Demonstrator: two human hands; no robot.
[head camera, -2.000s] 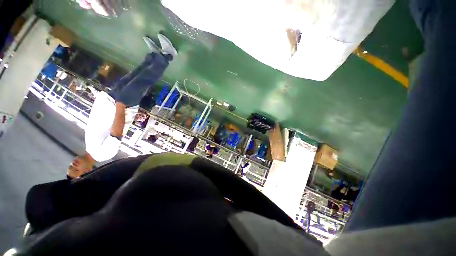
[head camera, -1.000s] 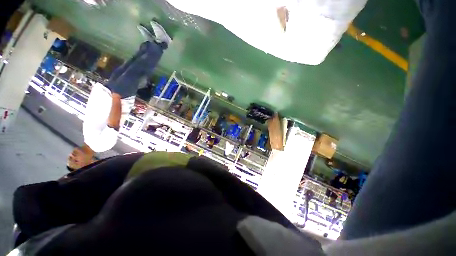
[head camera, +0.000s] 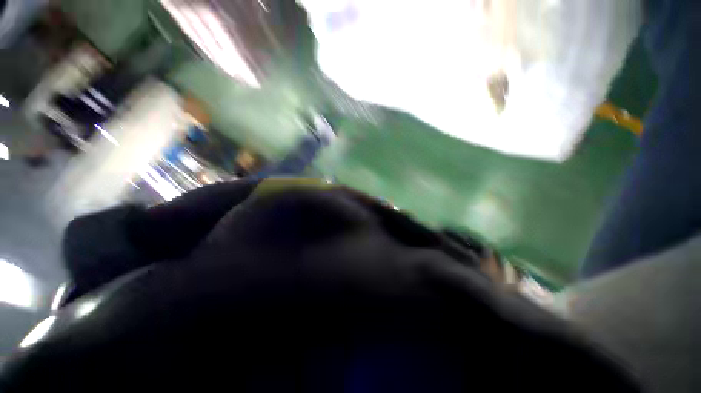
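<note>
The picture is tilted and strongly blurred. A large dark shape, black with a yellow-green patch at its top edge, fills the lower middle very close to the camera; I cannot tell what it is. A bright white surface with a small brownish mark stands at the top right, over the green floor. Neither my left hand nor my right hand can be made out.
Green floor runs across the middle, with a short yellow line at the right. Dark blue cloth fills the right edge. Blurred white and blue shapes stand at the left.
The view has swung, and the background has shifted right and blurred. The dark shape covers more of the picture. The person in a white top at the left is no longer clearly visible.
</note>
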